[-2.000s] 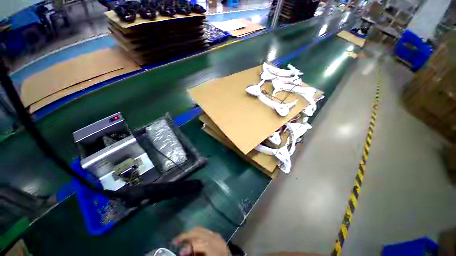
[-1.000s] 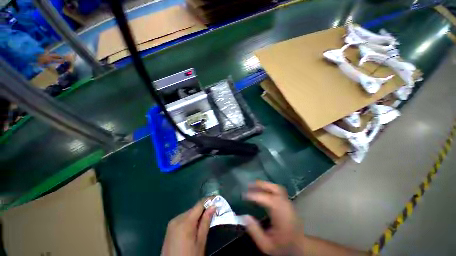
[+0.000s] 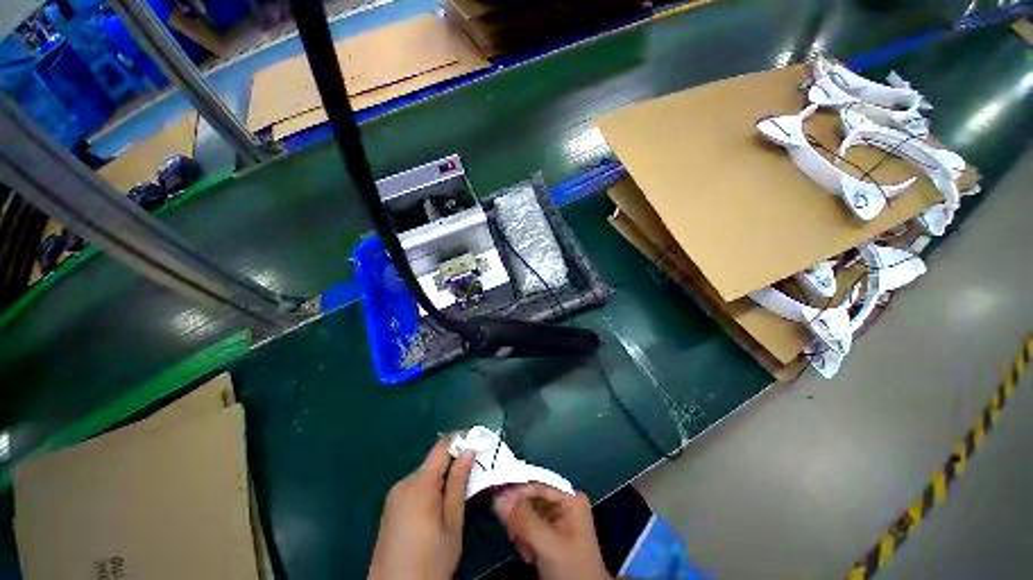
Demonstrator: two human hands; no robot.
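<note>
A white plastic cat-ear headband (image 3: 528,471) is held low over the dark green bench, near the bottom middle. Thin dark wires show at its ear. My left hand (image 3: 428,505) grips the ear end between thumb and fingers. My right hand (image 3: 548,523) has its fingers closed at the underside of the band, just right of the ear; the fingertips partly hide what they touch. The black electric screwdriver (image 3: 532,339) is above the hands, in front of the screw feeder (image 3: 459,266), with its cable (image 3: 340,130) running up.
A blue tray (image 3: 390,360) with small screws and a speckled pad (image 3: 583,278) lie under the feeder. Cardboard sheets (image 3: 708,170) at right carry several white headbands (image 3: 833,181). More cardboard (image 3: 136,499) is at left. A metal post (image 3: 136,244) rises at upper left.
My right hand has moved from open and apart, right of the headband, to closed fingers against its band. My left hand still holds the ear. The view has shifted slightly.
</note>
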